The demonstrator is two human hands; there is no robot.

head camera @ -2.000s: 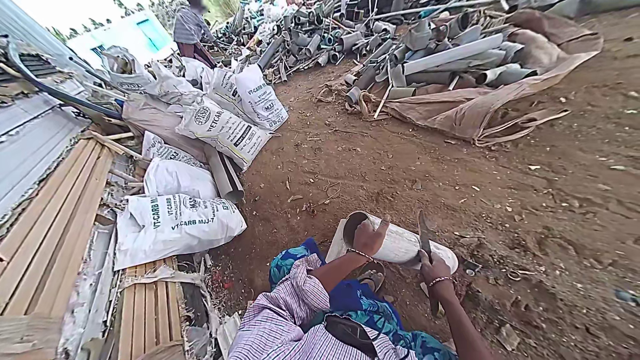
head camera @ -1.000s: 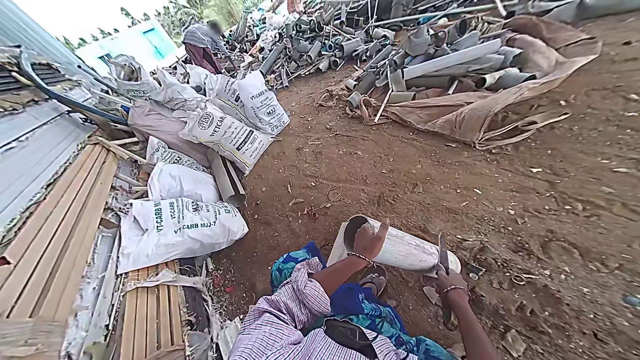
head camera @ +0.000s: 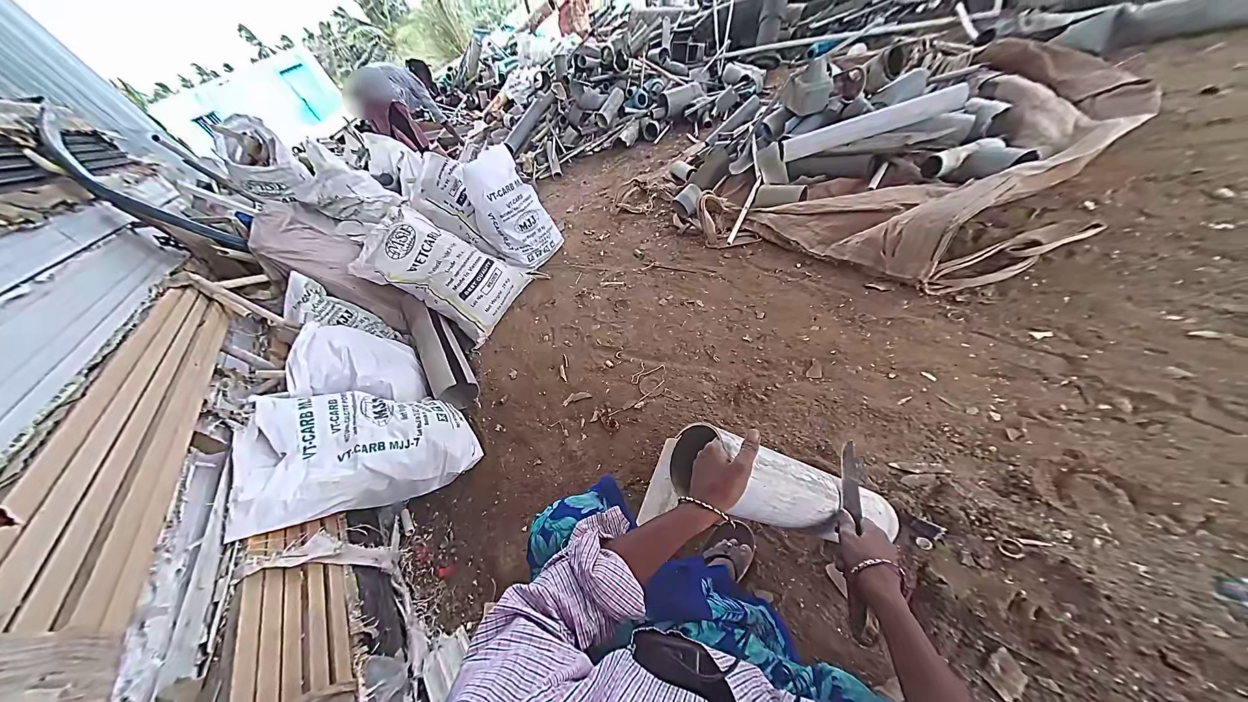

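A short, wide pipe piece (head camera: 790,487), whitish outside and dark inside, lies on the ground before me. My left hand (head camera: 721,475) grips its open left end, thumb raised. My right hand (head camera: 868,556) is closed around a long blade tool (head camera: 851,483), whose blade points up against the pipe's right end; its lower end sticks out below the hand. A flat pale piece (head camera: 660,483) shows beside the pipe's left end.
White printed sacks (head camera: 356,448) and a grey pipe (head camera: 444,356) lie at the left, beside brown slatted panels (head camera: 107,439). A heap of pipe scraps (head camera: 877,127) rests partly on a brown cloth (head camera: 936,234) ahead. A person (head camera: 395,97) bends at the back left.
The blade was lower at the pipe's right end one second ago and now stands higher, with my right hand nearer the pipe. My left hand stays on the left end.
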